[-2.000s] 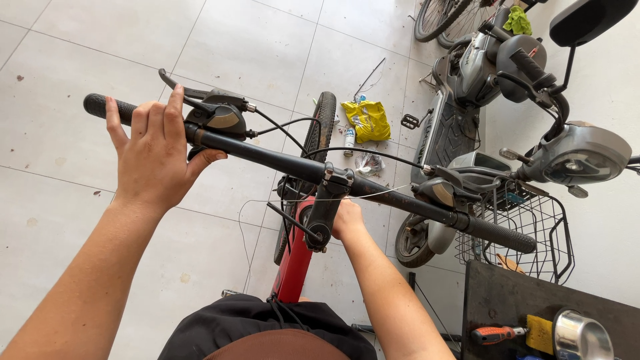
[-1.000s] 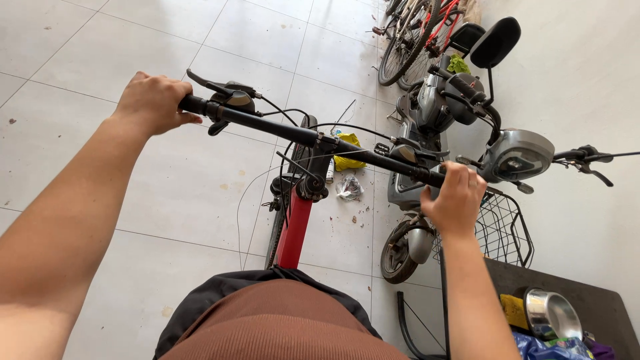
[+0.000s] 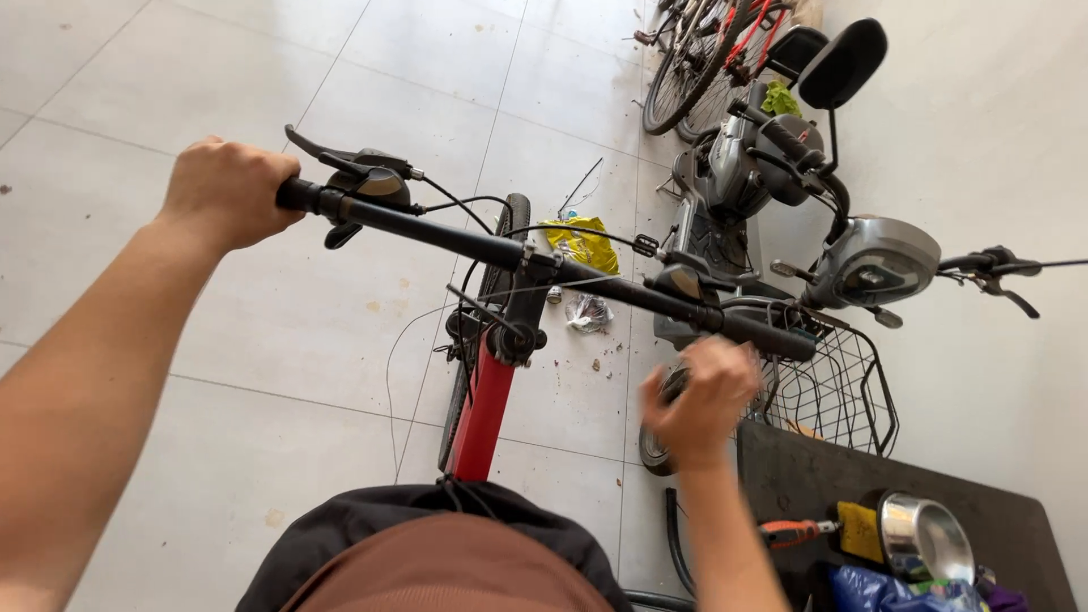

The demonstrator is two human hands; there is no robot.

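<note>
My left hand (image 3: 229, 191) is closed around the left grip of a black bicycle handlebar (image 3: 442, 238). Off the bar, my right hand (image 3: 705, 395) is blurred and half curled just below the right grip (image 3: 769, 336), with nothing visible in it. Brake and shift levers (image 3: 370, 174) sit inboard of the left grip, and another set (image 3: 680, 280) is on the right. A hex key (image 3: 484, 310) stands in the area of the stem (image 3: 529, 297), its seat hard to make out. A thin loose cable (image 3: 391, 365) loops beside the red frame (image 3: 483, 412). The front wheel (image 3: 516, 212) lies beyond.
A grey electric scooter (image 3: 880, 259) with a wire basket (image 3: 850, 382) stands right. On a dark table (image 3: 1003, 518) are a screwdriver (image 3: 790, 533), a yellow sponge (image 3: 858, 531) and a metal bowl (image 3: 926, 540). A yellow bag (image 3: 586, 245) lies on the floor; bicycles (image 3: 701, 68) stand behind.
My right hand was near the stem, then on the right grip, and is now off it. My left hand has moved from beside the lever to around the left grip.
</note>
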